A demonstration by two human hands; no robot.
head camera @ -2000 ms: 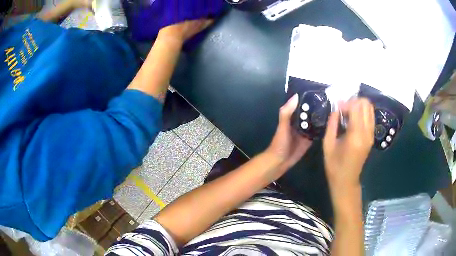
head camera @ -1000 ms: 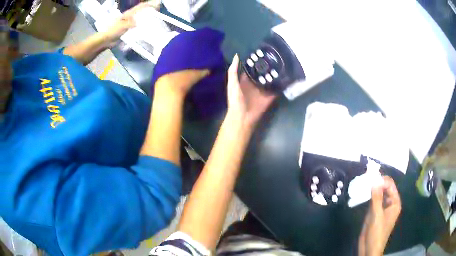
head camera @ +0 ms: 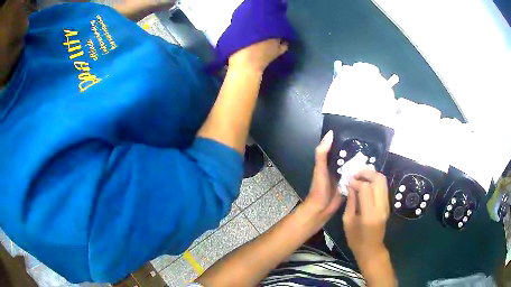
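A white security camera [head camera: 361, 92] with a black face lies on the dark green bench in front of me. My left hand [head camera: 325, 182] is around the left side of its black face, thumb up along the edge. My right hand [head camera: 367, 210] pinches a small white crumpled tissue [head camera: 354, 168] against the lens and light panel, hiding part of it. Two more cameras lie close on the right, a middle one [head camera: 413, 195] and a far right one [head camera: 460, 208], their black faces toward me.
A worker in blue [head camera: 140, 185] leans in at the left, one hand on a purple cloth [head camera: 252, 28]. A white sheet [head camera: 448, 39] covers the bench's upper right. Clear ribbed bags [head camera: 462, 281] show at the bottom right edge. A yellow-green labelled item [head camera: 498, 204] is at the right edge.
A third camera now stands in the row at the left, with my left hand on it. My right hand has moved left with the tissue onto its face. The neighbour's arm has moved right.
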